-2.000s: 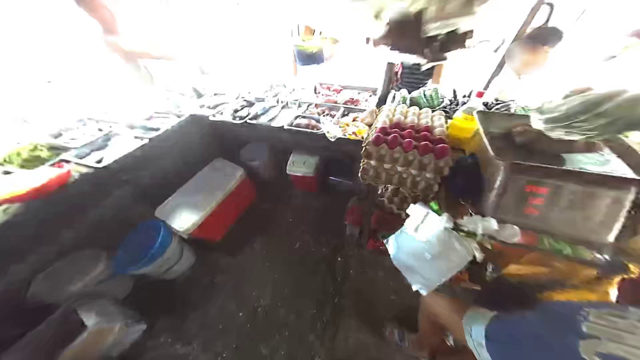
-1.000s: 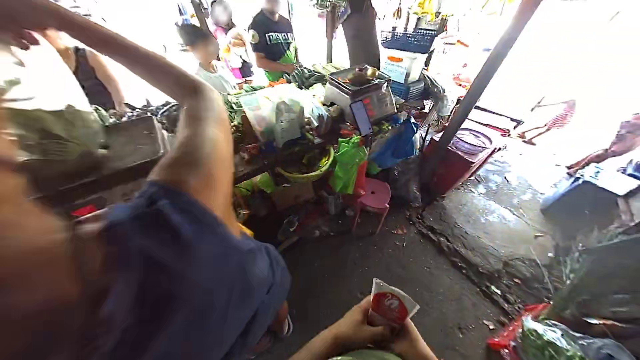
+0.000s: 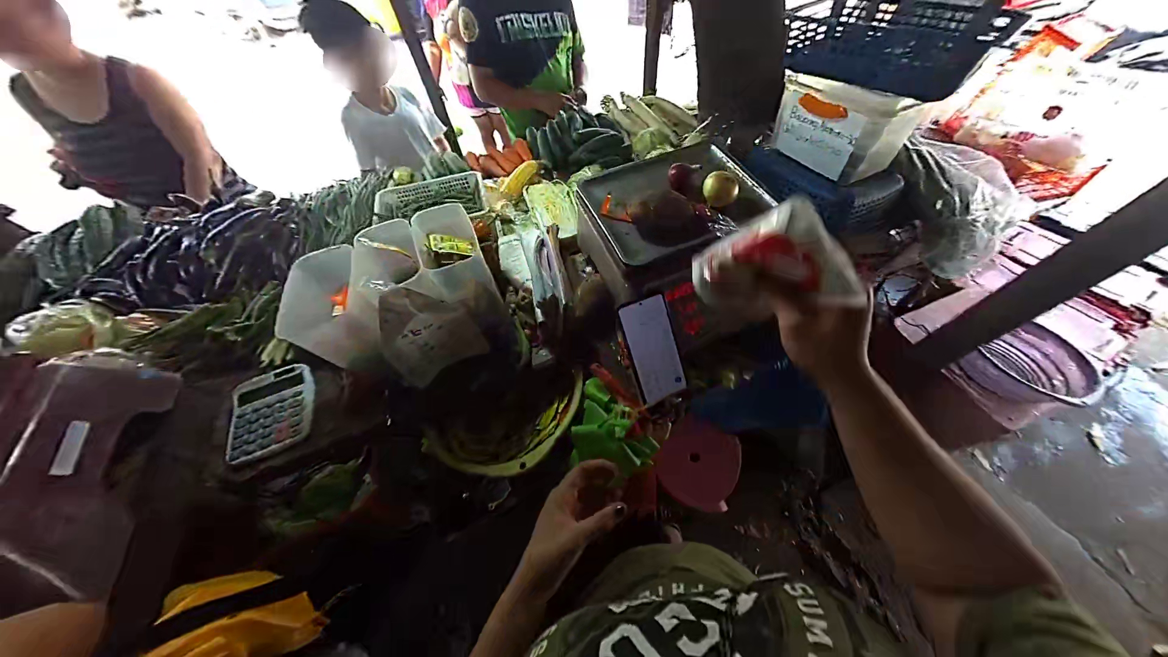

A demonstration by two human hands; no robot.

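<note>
My right hand point(image 3: 817, 315) is raised beside the metal pan of a weighing scale point(image 3: 639, 228), gripping a blurred clear plastic packet with a red print point(image 3: 776, 260). A red onion point(image 3: 683, 178) and a yellowish round fruit or onion point(image 3: 721, 189) lie on the pan. Low in the middle, my left hand point(image 3: 575, 516) has its fingers apart and holds nothing visible. It is just below green plastic bags point(image 3: 607, 429). A smartphone point(image 3: 652, 349) leans against the scale front, left of its red display.
Left are a calculator point(image 3: 270, 414), white plastic containers point(image 3: 315, 306), eggplants point(image 3: 205, 246) and a yellow-green basket point(image 3: 506, 465). A pink stool point(image 3: 699, 464) stands below the scale. A slanted post point(image 3: 1049, 274) and pink tub point(image 3: 1031, 365) are right. People stand across the stall; another arm shows lower left.
The view has turned and come closer to the stall. One second ago both hands were together at the packet, low in view; now my right hand holds it up by the scale, apart from my left.
</note>
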